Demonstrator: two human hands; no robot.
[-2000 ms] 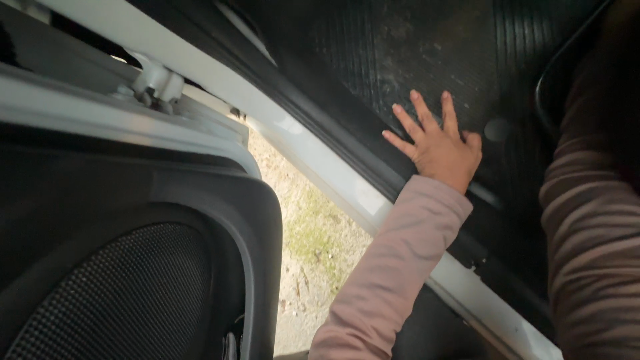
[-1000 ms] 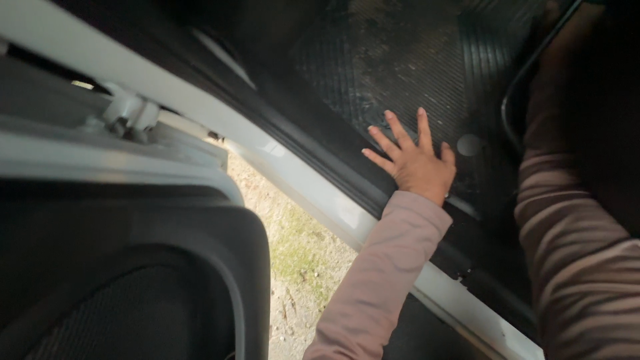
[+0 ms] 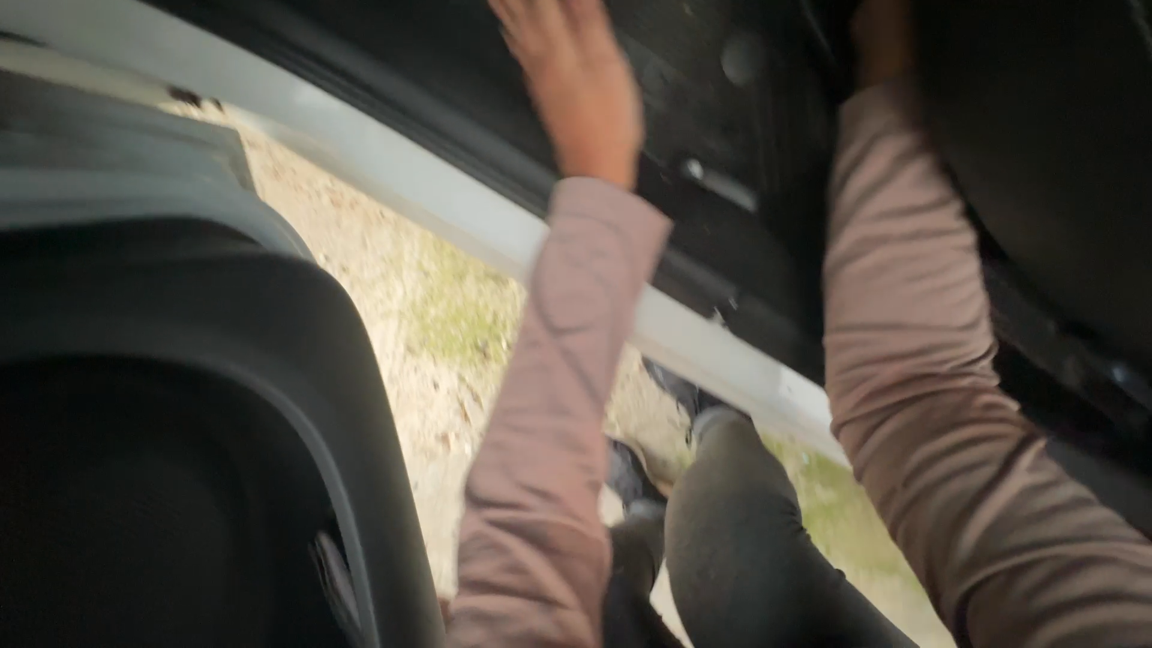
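Note:
My left hand (image 3: 585,99) reaches over the white door sill (image 3: 432,198) of a vehicle, above the dark floor inside. It is blurred, its fingertips pass out of the top edge, and nothing shows in it. My right hand (image 3: 882,40) is at the top right in deep shade, beside a dark panel or seat side; its fingers are hidden, so what it touches cannot be told. Near my left wrist, a dark floor mat (image 3: 666,117) bears a round button and a small light-coloured strip.
The open vehicle door with its black inner panel (image 3: 360,360) fills the left side. Between door and sill lies sandy ground with grass (image 3: 450,306). My legs in grey-green trousers (image 3: 729,513) and dark shoes stand below the sill.
The view has shifted and now takes in my legs and shoes. My left hand's fingers, spread over the mat before, look closer together. More of my right forearm shows.

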